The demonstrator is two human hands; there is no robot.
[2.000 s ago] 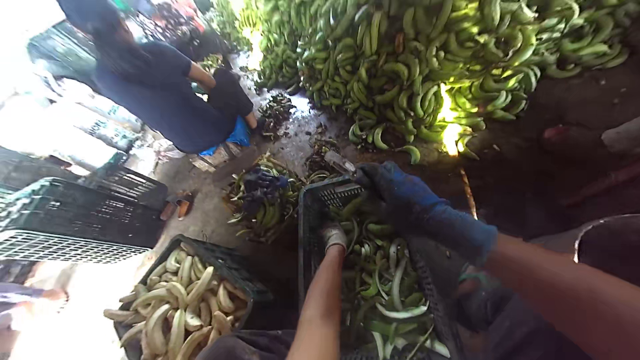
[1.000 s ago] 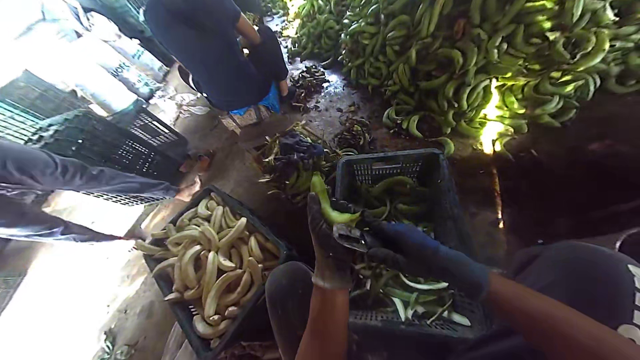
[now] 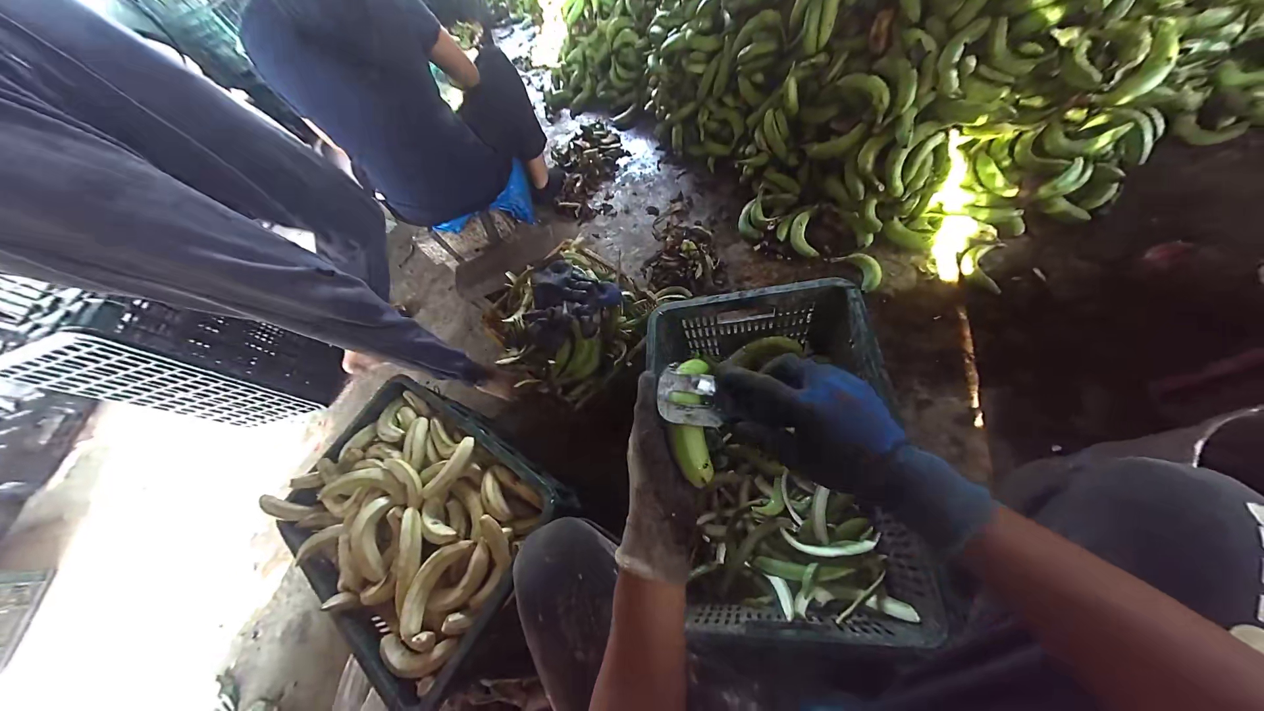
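Observation:
My left hand (image 3: 660, 494), in a dirty glove, holds a green plantain or banana (image 3: 691, 452) upright over a dark plastic crate (image 3: 854, 341). My right hand (image 3: 829, 420), in a blue and dark glove, grips a metal peeler (image 3: 688, 393) whose blade lies across the fruit's upper part. Green peel strips (image 3: 829, 548) lie in the crate below both hands, with some unpeeled fruit towards its far end. At the left, a second dark crate (image 3: 484, 425) holds a heap of pale peeled fruit (image 3: 415, 523).
A large heap of green fruit (image 3: 869, 118) fills the back right. A seated person (image 3: 385, 109) is at the back left; another person's trousered legs (image 3: 197, 207) cross the left side. Black crates (image 3: 227, 355) stand there. Peel and fruit scraps with dark gloves (image 3: 568, 306) lie beyond my crate.
My left hand was low in the crate two seconds ago, then rose with a green fruit. The peeler has moved onto that fruit. A person's legs have come further into view at the left.

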